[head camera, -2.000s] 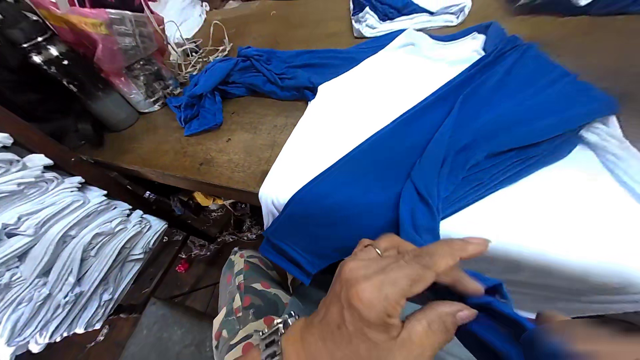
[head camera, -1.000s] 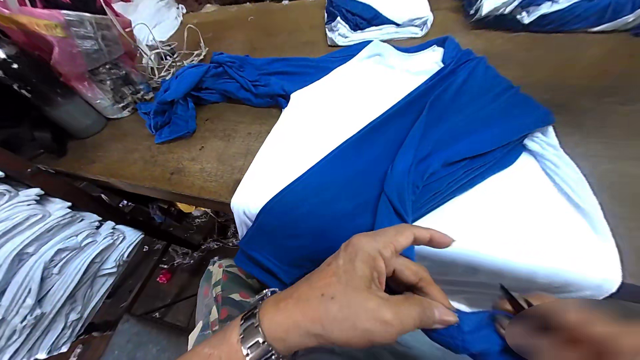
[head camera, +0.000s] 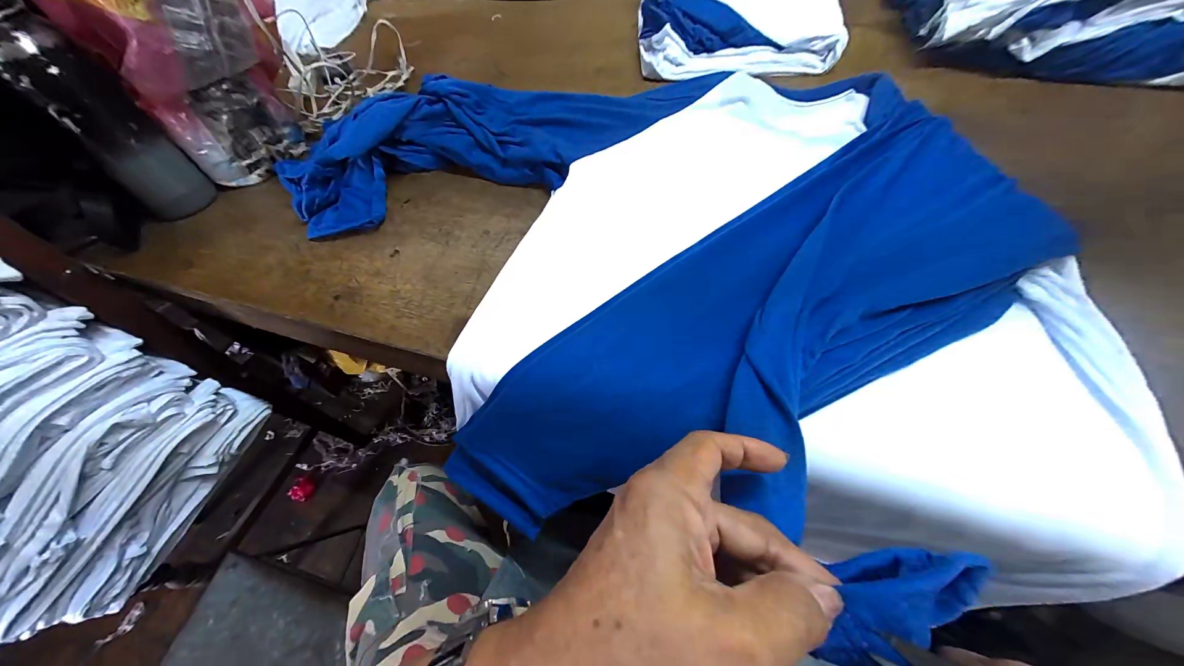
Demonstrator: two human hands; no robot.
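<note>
A blue and white long-sleeved shirt [head camera: 647, 342] lies spread over the table's front edge. At the bottom centre my left hand [head camera: 694, 564], with a metal watch at the wrist, pinches the blue sleeve cuff [head camera: 906, 592] between thumb and fingers. Only a sliver of my right hand [head camera: 980, 658] shows at the bottom edge, below the cuff. A dark, thin pointed tool [head camera: 902, 649] lies against the cuff beside it; its handle is hidden. The other blue sleeve [head camera: 444, 139] stretches bunched to the left across the tabletop.
The wooden table [head camera: 416, 250] bears folded blue and white garments [head camera: 740, 42] at the back, more cloth [head camera: 1064, 37] at the back right, and string [head camera: 338, 79] by a plastic bag [head camera: 185, 83] and a dark bottle [head camera: 111, 129]. White cloth pieces [head camera: 111, 462] are stacked at lower left.
The pointed tool and my right hand, clearer one second ago, have moved low towards the frame's edge. My left hand still pinches the cuff.
</note>
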